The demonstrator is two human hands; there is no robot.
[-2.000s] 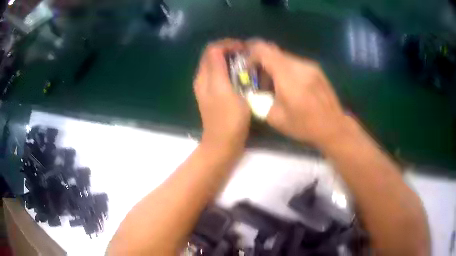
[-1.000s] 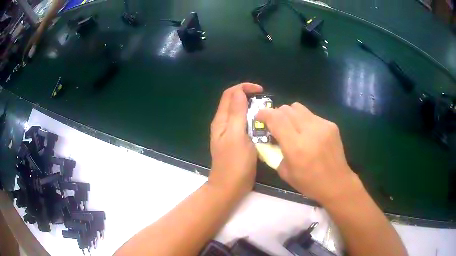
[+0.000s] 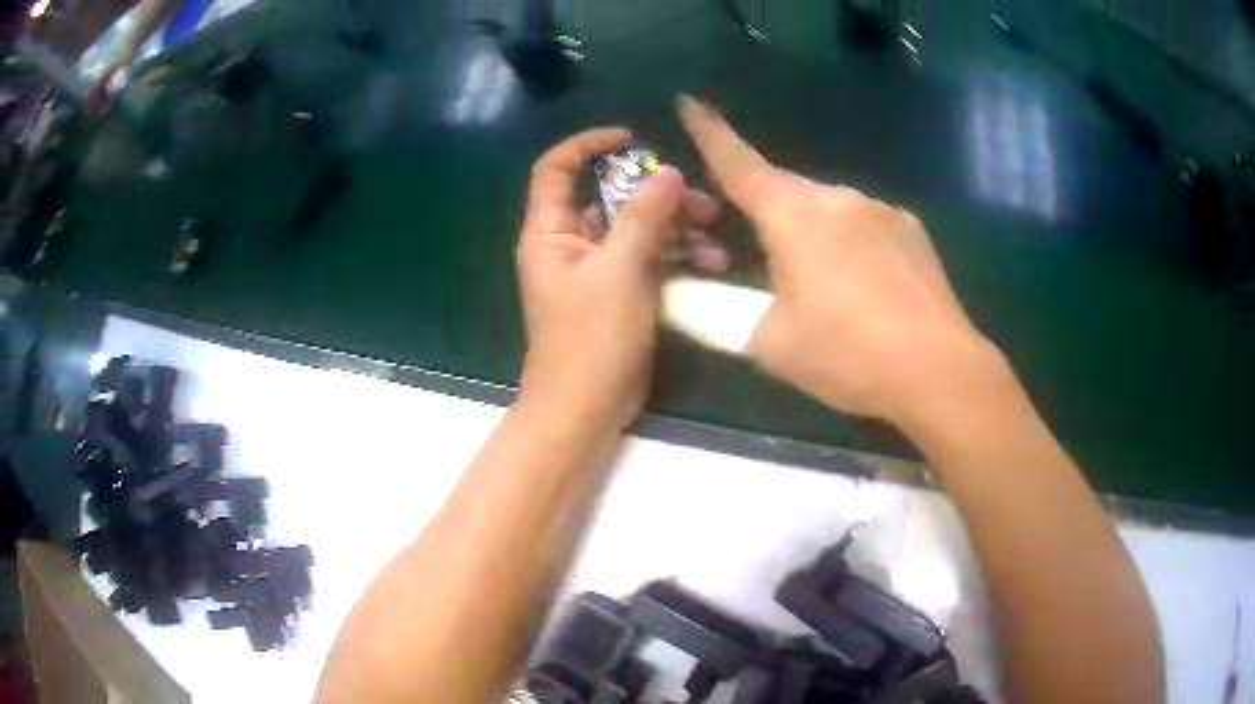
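Observation:
My left hand (image 3: 592,275) is over the green belt, fingers curled around a small circuit board (image 3: 625,179) with silvery parts and a yellow spot. Its thumb lies over the board, so the lower part is hidden; whether a black housing is around it is hard to tell. My right hand (image 3: 840,282) is just to the right, apart from the board, with its index finger stretched out forward. A white, blurred finger wrap or pad (image 3: 719,314) shows at the right hand's inner side.
Black adapter housings (image 3: 743,640) lie in a loose pile nearest me. Another heap of black plug-side housings (image 3: 179,509) lies left on the white surface (image 3: 399,454). A cardboard carton (image 3: 83,640) is at lower left. Blurred dark units (image 3: 537,58) lie across the green belt (image 3: 413,248).
My right hand has come off the board, its index finger now extended. My left hand has closed its thumb over the board. The view has shifted, showing more of the near pile than one second ago.

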